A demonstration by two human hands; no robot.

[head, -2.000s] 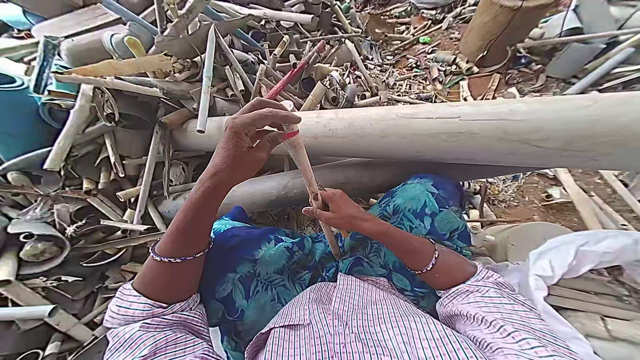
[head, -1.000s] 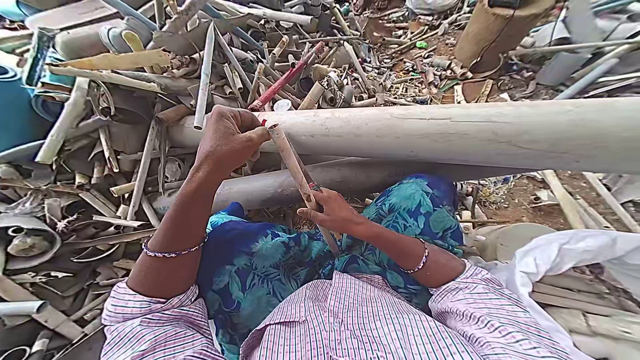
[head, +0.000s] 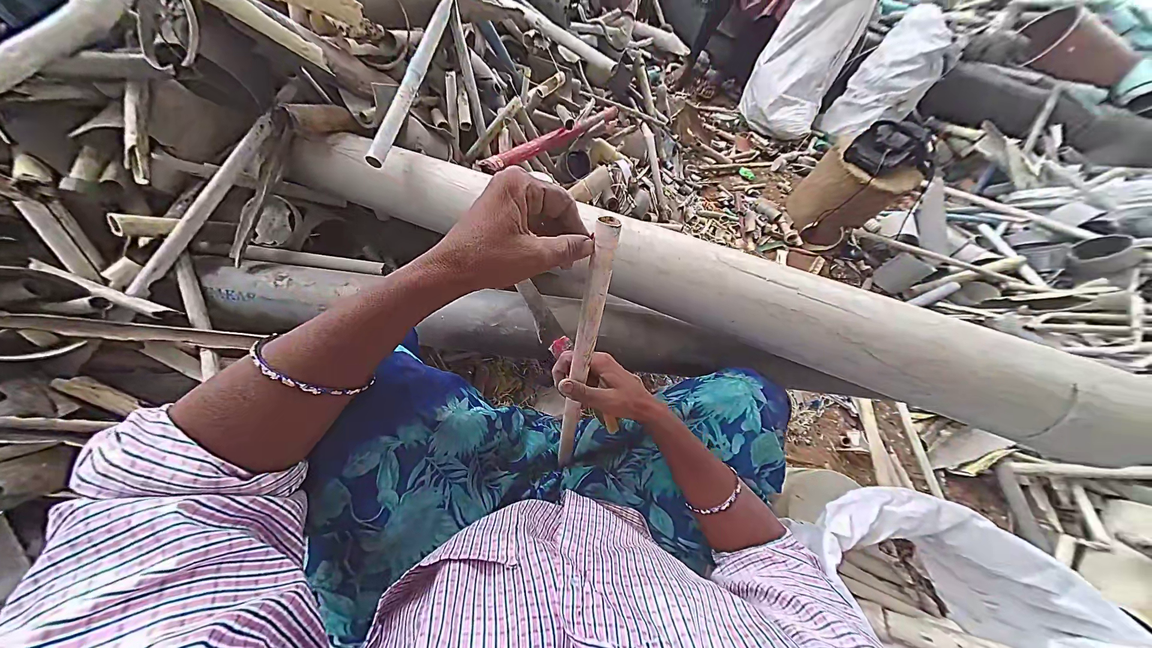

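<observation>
A thin pale plastic pipe [head: 591, 310] stands nearly upright over my lap, its open end facing up. My right hand [head: 601, 387] holds it low down. The same hand also has a tool, seemingly a knife [head: 538, 313], with a dark flat blade, red at its base; a yellowish end shows below the fingers. My left hand [head: 522, 225] is at the pipe's upper end, its thumb tip beside the wall and the fingers curled. A tiny red spot shows at the thumb tip; whether the fingers pinch anything is unclear.
Two large grey pipes [head: 774, 297] lie across in front of my knees. Scrap pipe pieces [head: 207, 216] are heaped at the left and beyond. A red pipe piece [head: 549, 141] lies past the large pipes. An open white sack [head: 981, 549] with pieces inside stands at the right.
Two seconds ago my left fingers were on a red strip around the thin pipe's upper end; now that end shows bare. The view has shifted and turned.
</observation>
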